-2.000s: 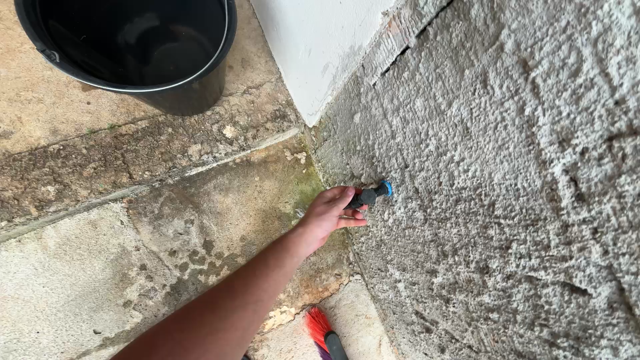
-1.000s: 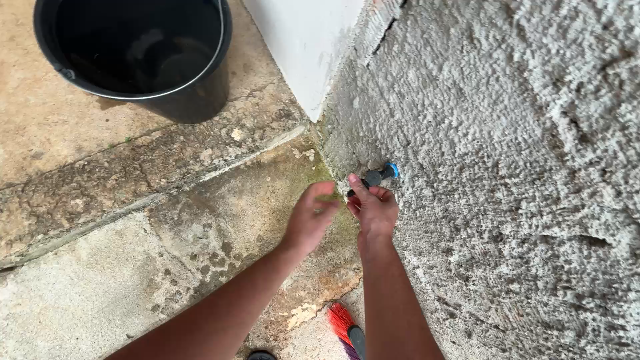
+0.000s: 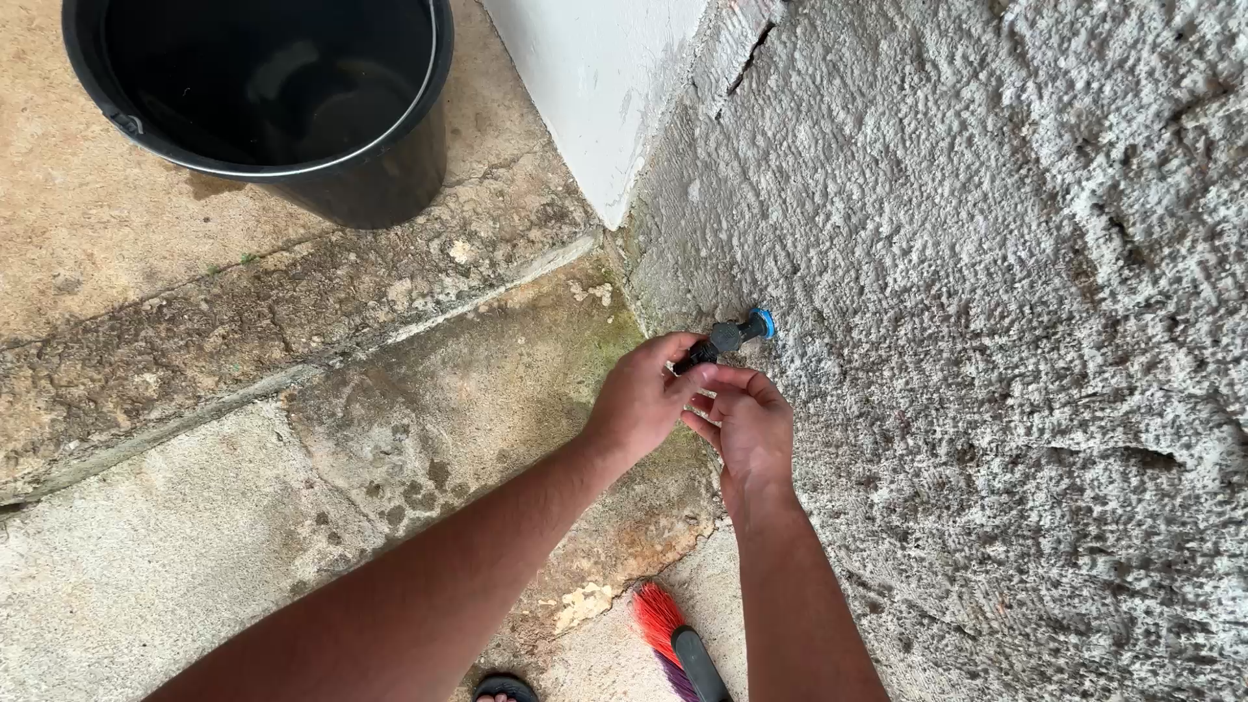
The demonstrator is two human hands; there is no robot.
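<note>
A black outdoor tap (image 3: 724,338) sticks out of the rough wall, with a blue ring (image 3: 767,323) around its base. My left hand (image 3: 639,390) grips the outer, spout end of the tap between thumb and fingers. Close beside it, my right hand (image 3: 751,419) has its thumb and fingertips at the underside of the same end. The fingers of both hands partly hide that end, and whether the right hand holds something small there I cannot tell.
A black bucket (image 3: 414,175) with a metal handle stands on the raised concrete step (image 3: 244,312) at upper left. A white wall corner (image 3: 604,88) meets the grey rough wall (image 3: 975,292). A brush with red bristles (image 3: 658,619) lies on the ground near a sandalled foot (image 3: 505,690).
Two seconds ago only one hand was at the tap; the right hand was there a second ago. Since then the left hand has moved right, from beside the tap onto its end.
</note>
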